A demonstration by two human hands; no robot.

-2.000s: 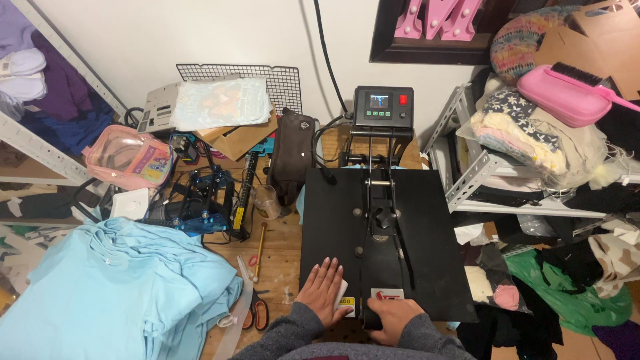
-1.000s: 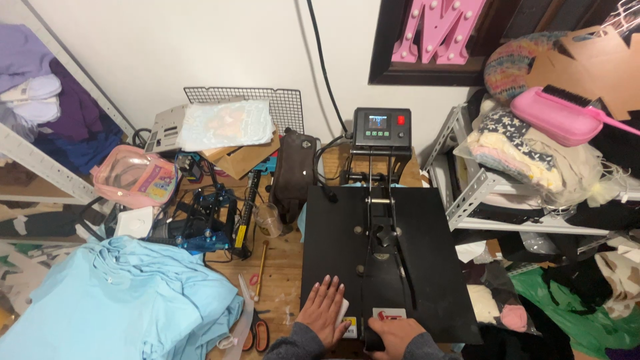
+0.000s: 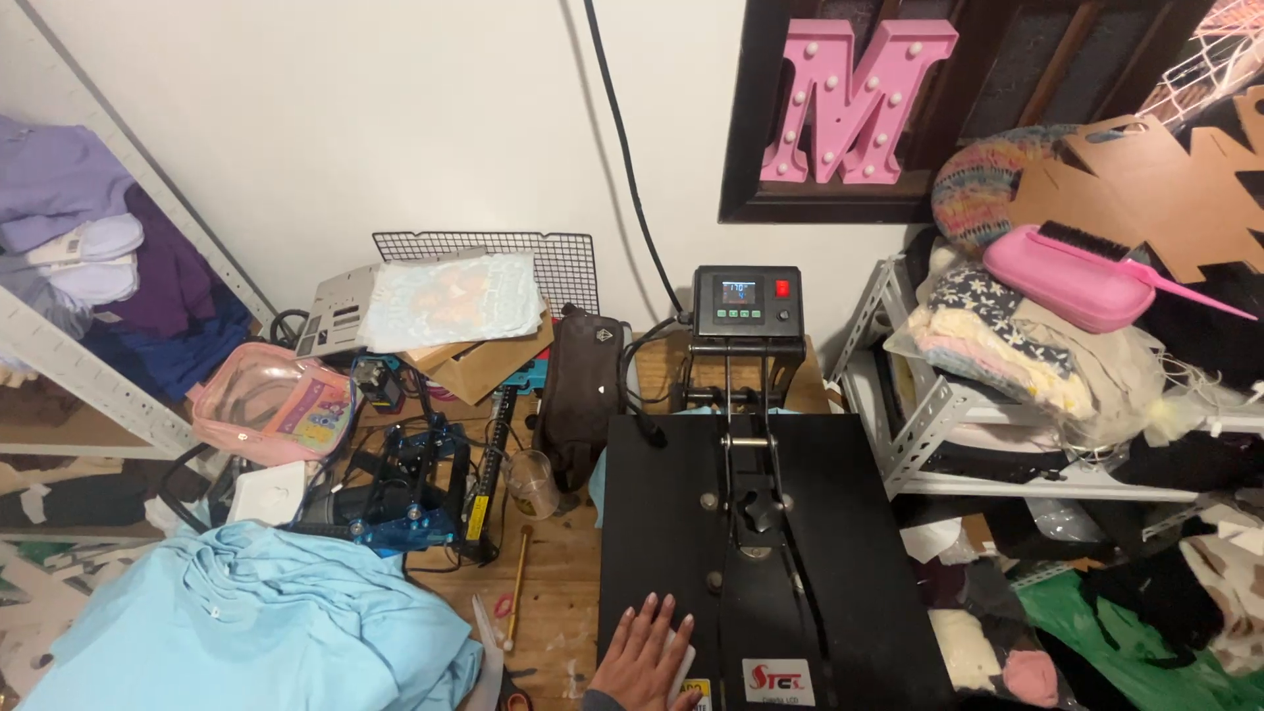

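A black heat press [image 3: 662, 513] stands closed on the wooden table, its lever lying down along the top. Behind its plate sits the control box [image 3: 748, 302] with a lit display and a red switch. My left hand [image 3: 647, 657] lies palm down near the plate's front left, fingers spread, with a white flat object [image 3: 683, 654] partly under it; whether it grips this object I cannot tell. My right hand is out of the frame. Light blue fabric shows at the plate's left edge and behind it.
Light blue shirts [image 3: 247, 632] lie piled at left. Scissors [image 3: 514, 694], a thin wooden stick [image 3: 518, 583], a clear cup [image 3: 531, 484], a dark pouch [image 3: 583, 385] and blue-black equipment [image 3: 415, 494] crowd the table. A loaded white shelf [image 3: 928, 434] stands right of the press.
The view has tilted upward, and my right hand, earlier at the front of the press near the lever's end, has left the frame. My left hand stays on the press.
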